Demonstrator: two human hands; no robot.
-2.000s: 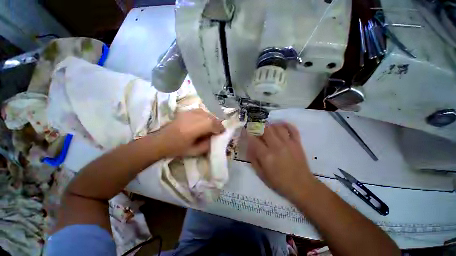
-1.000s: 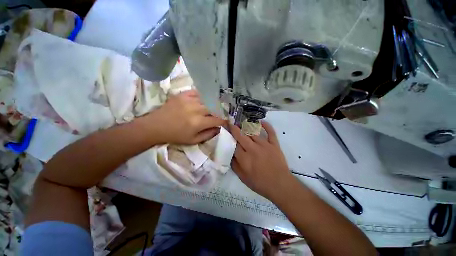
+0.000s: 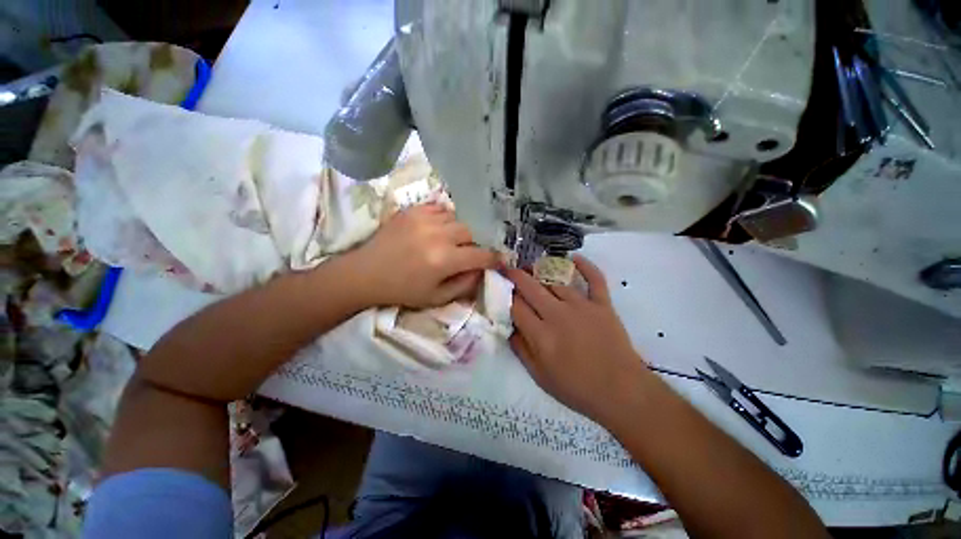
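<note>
The cream floral garment piece (image 3: pixel 211 195) lies bunched on the table left of the needle, with a folded part in front of my left hand. My left hand (image 3: pixel 422 258) grips the cloth, fingertips close to the presser foot (image 3: pixel 524 234). My right hand (image 3: pixel 564 326) has its fingertips at the cloth edge in front of the foot and beside a small yellowish block (image 3: pixel 553 271). The needle and the exact edge under the fingers are hidden. The white sewing machine head (image 3: pixel 464 95) fills the upper right.
Black thread snips (image 3: pixel 753 408) lie right of my right hand. A grey metal strip (image 3: pixel 743 292) lies on the bed behind them. A plastic-wrapped grey tube (image 3: pixel 367 126) hangs left of the needle. More floral cloth (image 3: pixel 53 400) is heaped at lower left. A black handle (image 3: pixel 952 460) shows at the right edge.
My right hand, blurred and away from the cloth two seconds ago, has come to the cloth edge by the foot. My left hand has lowered the folded cloth edge beside the foot. The view has shifted.
</note>
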